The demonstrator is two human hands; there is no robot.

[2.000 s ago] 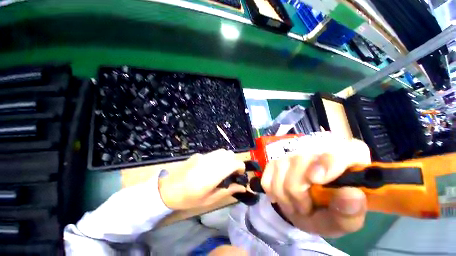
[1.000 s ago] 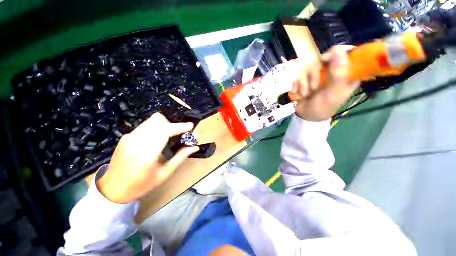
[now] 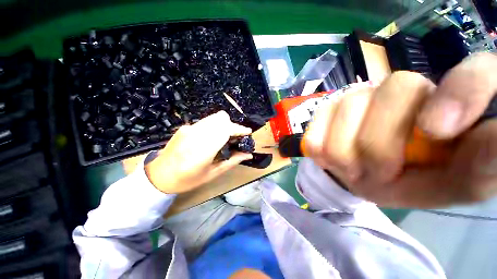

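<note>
My left hand (image 3: 191,152) holds a black plastic housing (image 3: 246,145) over the cardboard sheet (image 3: 231,180). The housing's round end faces right and a curved flap sticks out below it. My right hand (image 3: 392,131) is large and blurred at the right, closed around the orange electric screwdriver (image 3: 428,151). The driver's black nose (image 3: 290,145) points left and its thin bit is just right of the housing. I cannot tell whether the bit touches the housing or carries a screw. The red-and-white screw tray (image 3: 282,121) is partly hidden behind my right hand.
A black parts tray (image 3: 163,87) full of loose black pieces lies beyond my left hand, with a thin pale stick (image 3: 233,102) on it. Black ribbed trays (image 3: 27,190) stand at left. A clear plastic bag (image 3: 316,71) and an open carton (image 3: 375,59) are at the back right.
My right hand has brought the screwdriver from over the screw tray down and left, close to the housing. My left hand still holds the housing. The view has shifted, so the parts tray shows further right.
</note>
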